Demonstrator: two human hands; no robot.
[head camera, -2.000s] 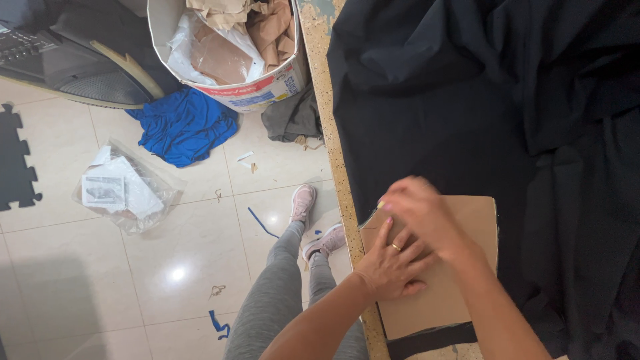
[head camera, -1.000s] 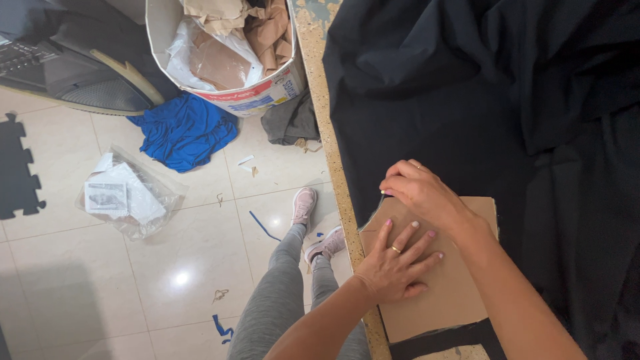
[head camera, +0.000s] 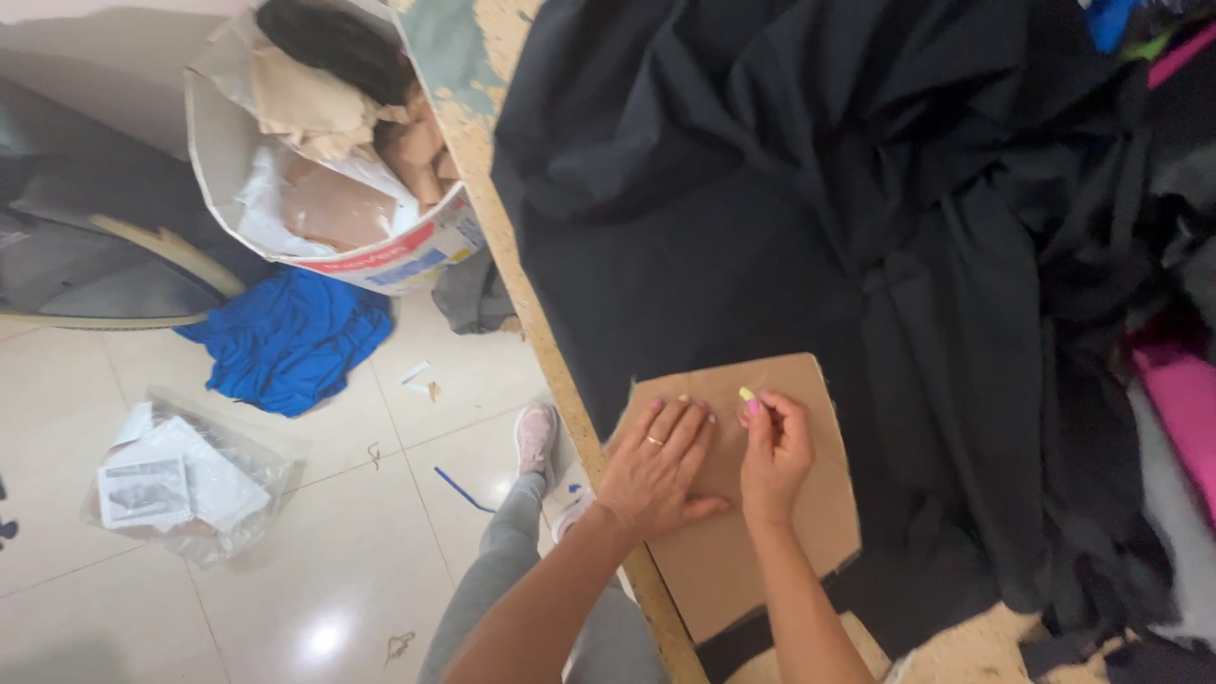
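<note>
A flat brown cardboard piece (head camera: 703, 570) lies on black fabric (head camera: 684, 266) near the table's edge. My left hand (head camera: 660, 461) rests flat on the cardboard, fingers slightly apart, a ring on one finger. To its right, my right hand (head camera: 777, 456) pinches a small pale yellow piece, which looks like tailor's chalk (head camera: 747, 393), between thumb and fingers, over the upper part of the cardboard. A strip of the black fabric shows along the cardboard's lower edge.
The worn table edge (head camera: 546, 351) runs down beside the cardboard. On the tiled floor are a bin of paper and scraps (head camera: 332, 256), a blue cloth (head camera: 299, 337) and a plastic bag with papers (head camera: 180, 484). Pink fabric (head camera: 1178, 418) lies at the far right.
My right hand has moved from the cardboard's upper left corner to the right, over the cardboard. My left hand stays on the cardboard. The view has shifted to the right.
</note>
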